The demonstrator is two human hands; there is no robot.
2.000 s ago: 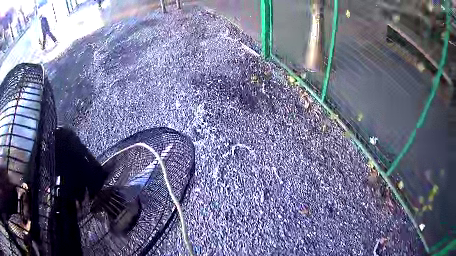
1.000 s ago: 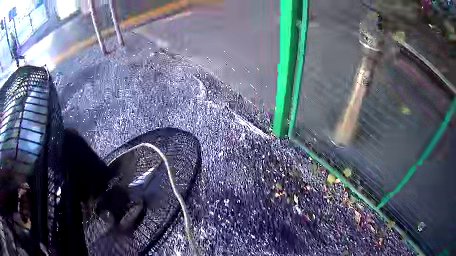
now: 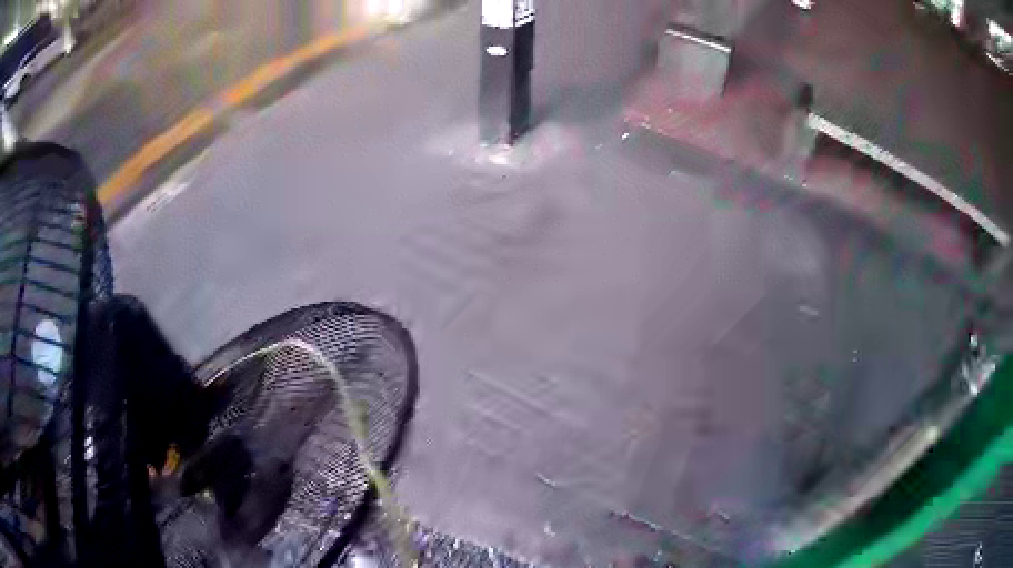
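Note:
A large black fan head (image 3: 42, 300) with a wire cage stands nearly edge-on at the far left, cut off by the picture's edge. A second black fan head (image 3: 361, 366) lies flatter at the bottom left of centre. A pale cord (image 3: 353, 419) curves over its cage and runs down to the bottom edge. A dark shape (image 3: 144, 377) lies between the two cages; I cannot tell what it is. Blurred dark parts show inside the second cage. Neither of my hands can be made out.
Grey paving (image 3: 555, 300) spreads ahead. A dark post (image 3: 505, 83) stands at the top centre. A grey box (image 3: 694, 63) and a low pale-edged wall (image 3: 905, 172) are at the upper right. A yellow-orange strip (image 3: 211, 114) runs at the upper left. A green bar (image 3: 955, 488) curves at the lower right.
The rough dark ground has given way to smooth grey paving. The green fence post has left the centre, and a dark post has come into view. The fans have stayed nearly in place, slightly further left.

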